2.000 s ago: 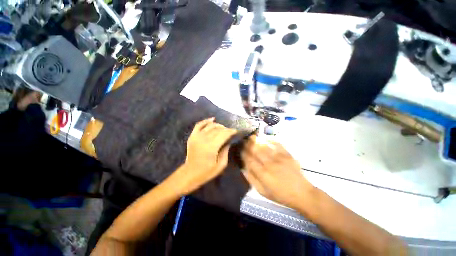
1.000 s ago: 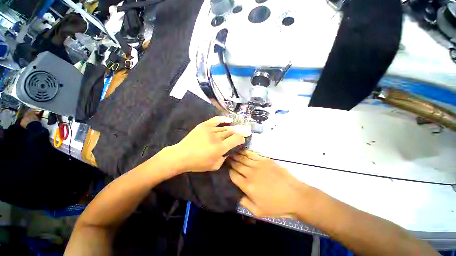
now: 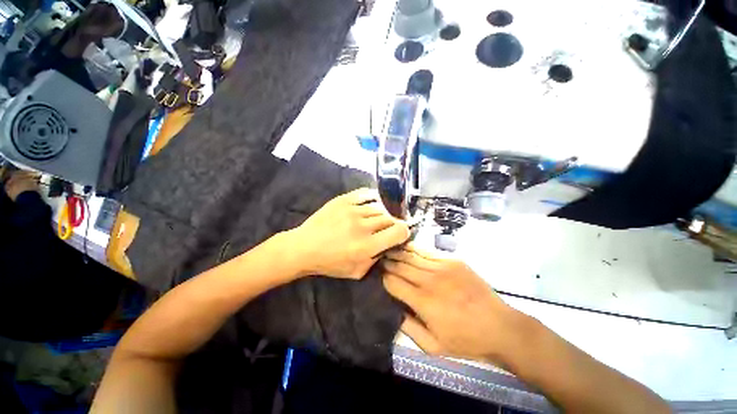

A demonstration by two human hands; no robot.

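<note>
A large dark mottled garment panel (image 3: 218,162) lies left of the needle and hangs over the table's front edge. The white sewing machine (image 3: 525,105) with a blue stripe stands ahead, its shiny metal guard (image 3: 397,154) just beyond my fingertips. My left hand (image 3: 351,237) lies on the cloth, its fingers pinching the cloth edge close to the needle area. My right hand (image 3: 448,303) is beside it on the near side, its fingertips on the same edge. The needle and presser foot are mostly hidden by my fingers.
A black cloth strip (image 3: 691,129) hangs over the machine arm. Scissors with red and yellow handles (image 3: 71,214) lie far left, by a grey vented housing (image 3: 52,133). Gold-coloured buckles (image 3: 182,95) are upper left. A person's dark sleeve (image 3: 36,251) shows at the left edge.
The view has shifted. My left fingers have moved from folding the cloth to pressing its edge by the needle. My right hand has drawn slightly back toward me, beside the left.
</note>
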